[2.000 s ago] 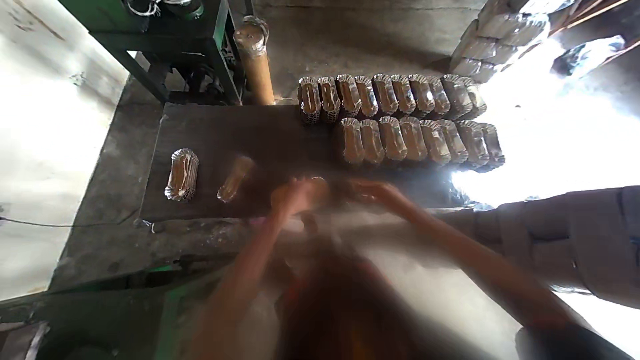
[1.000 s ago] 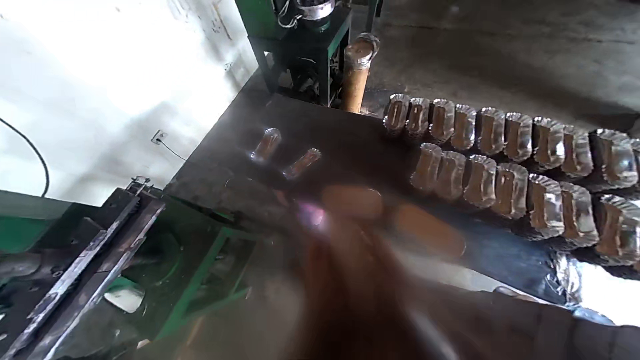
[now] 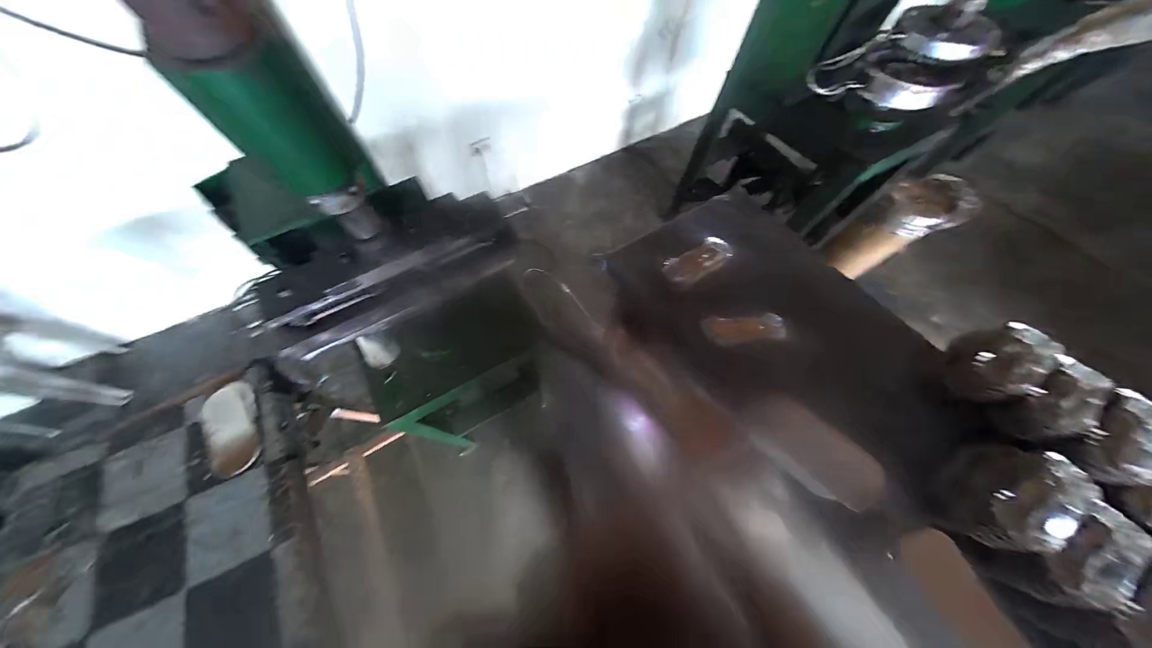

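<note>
A strongly blurred hand of mine [image 3: 661, 382] is over the left edge of the dark table [image 3: 837, 360]. At its fingertips is a blurred oblong piece with a thin bright rim [image 3: 562, 301]; the grip itself is smeared. Which hand this is, and where the other one is within the blur below, I cannot tell. On the table lie two small brown oblong pieces with shiny ends, one farther off [image 3: 697, 263] and one nearer [image 3: 744, 329]. A larger brown oval piece [image 3: 819, 454] is right of the hand, and another [image 3: 958, 589] is at the lower right.
Shiny, crinkled-edged trays [image 3: 1044, 495] stand in rows at the right. A green machine with a dark metal bed [image 3: 396, 279] is at the left; another green machine [image 3: 774, 117] stands behind the table. Beside it is a brown cylinder with a clear wrapped top [image 3: 886, 234].
The view has swung far to the left, bringing the green machine with the metal bed into fuller view. Two seconds ago both hands were apart over the table's near edge.
</note>
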